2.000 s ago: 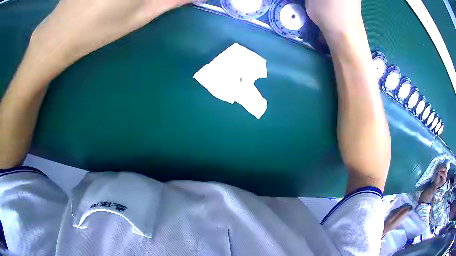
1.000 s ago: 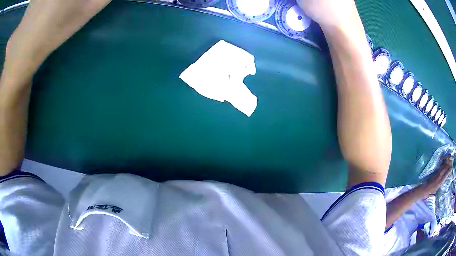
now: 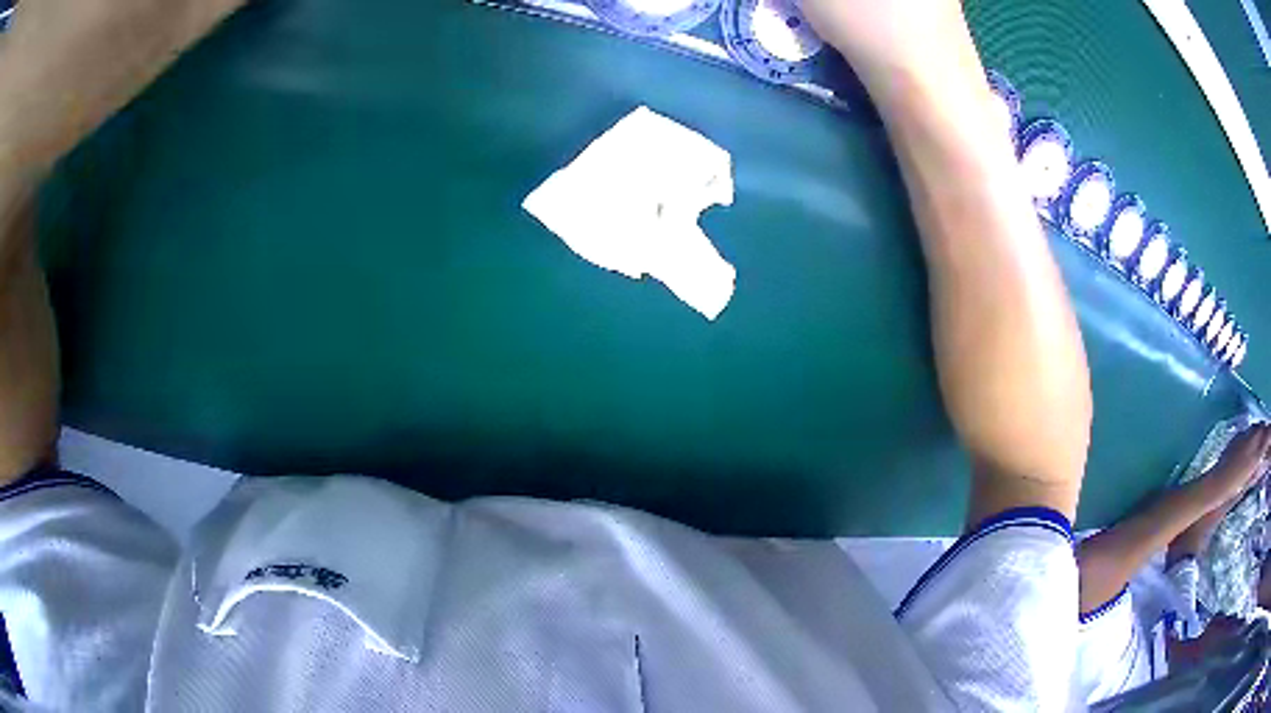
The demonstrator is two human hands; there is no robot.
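Round black discs with glaring pale centres stand at the top edge; one disc [image 3: 775, 34] lies just left of my right wrist. My right hand [image 3: 871, 14] is mostly cut off by the top edge; only its heel and wrist show, beside that disc. Its fingers are out of the picture. My left forearm runs up the left side and my left hand is beyond the top edge. A row of discs [image 3: 1089, 201] continues along the belt edge to the right of my right arm.
A torn white paper scrap [image 3: 641, 209] lies flat on the green bench top [image 3: 418, 334]. A white stripe [image 3: 1215, 105] curves along the green belt at the upper right. Another person's arm [image 3: 1164, 529] and sleeve show at the lower right, beside a clear bag-like item.
My left forearm has moved up and left, taking the hand out of view. My right arm has shifted slightly left. The other person's arm at the lower right has moved.
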